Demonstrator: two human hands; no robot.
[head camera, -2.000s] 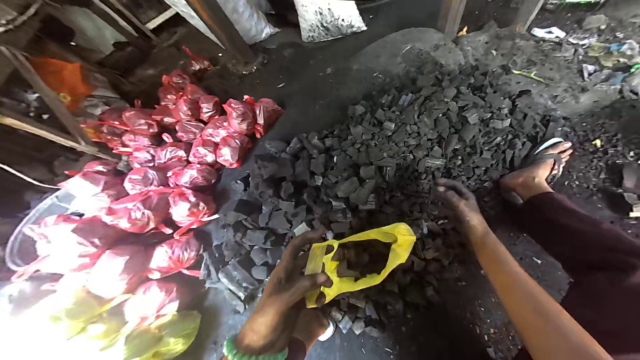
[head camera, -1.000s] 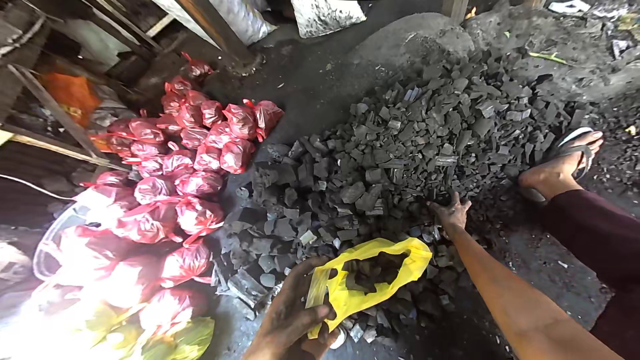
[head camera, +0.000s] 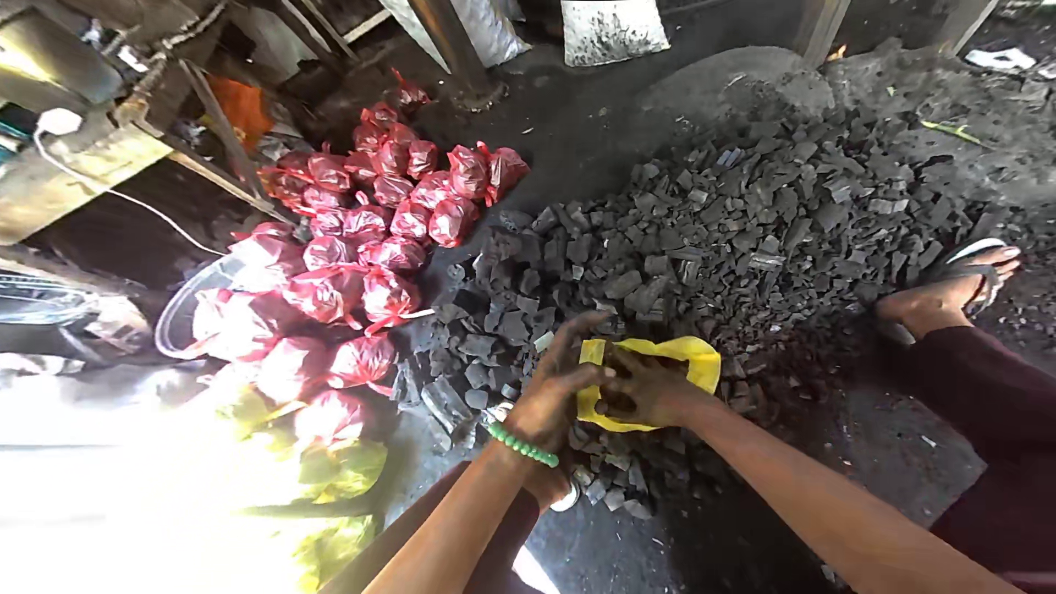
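Observation:
A yellow plastic bag (head camera: 704, 363) is held with its mouth spread wide, low at the centre over the charcoal pile. My left hand (head camera: 557, 384), with a green bead bracelet at the wrist, grips the bag's left rim. Inside the mouth of the bag is my right hand (head camera: 648, 388), its fingers bent near those of my left; whether it holds any charcoal is hidden. Broken black charcoal pieces (head camera: 660, 247) spread beyond and around the bag.
Many tied red plastic bags (head camera: 396, 247) lie to the left, some at a clear plastic basin (head camera: 177, 309). Yellow-green bags (head camera: 342, 470) sit lower left in glare. My sandalled foot (head camera: 940, 301) rests at the right. A wooden post (head camera: 450, 41) and white sacks (head camera: 615, 33) stand beyond.
My right hand has moved from the charcoal, right of the bag, leftward into the bag's mouth. My left hand has kept hold of the yellow bag.

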